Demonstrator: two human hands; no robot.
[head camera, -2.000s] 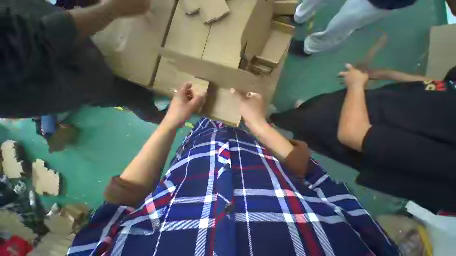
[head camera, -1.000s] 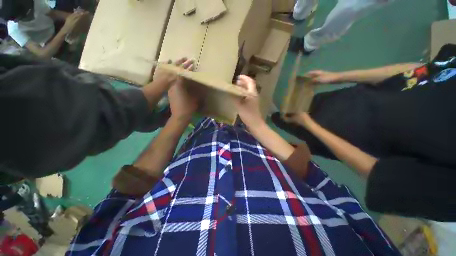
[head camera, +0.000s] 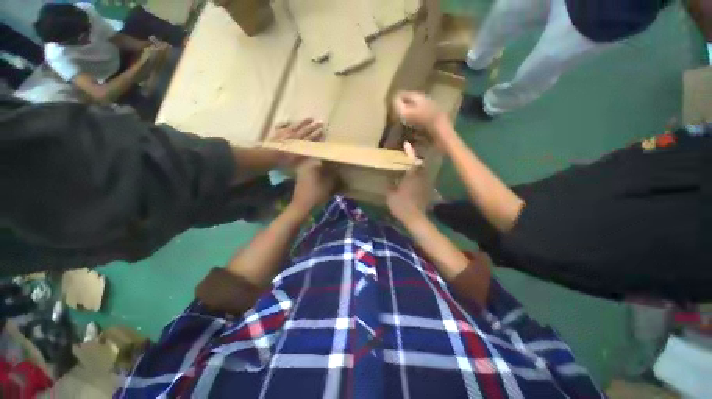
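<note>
A part-folded box (head camera: 351, 156) of brown cardboard is held in front of my chest, its upper panel seen nearly edge-on. My left hand (head camera: 314, 181) grips its left side from below. My right hand (head camera: 409, 189) holds its right end, with a finger showing above the edge. The lower part of the box is blurred and partly hidden by my hands. Another person's hand (head camera: 300, 131) is at the box's left end, by the carton top.
Large closed cartons (head camera: 218, 82) stand beyond the box, with loose stacked blanks (head camera: 343, 27) on them. An open carton (head camera: 449, 90) is at their right. A dark-sleeved arm (head camera: 156, 187) reaches in from the left. A person in black (head camera: 609, 218) is close on the right, one hand over the carton.
The held box has tilted to nearly edge-on. The right-hand person's box is no longer visible, and their hand has moved over the open carton. More blanks show on the cartons.
</note>
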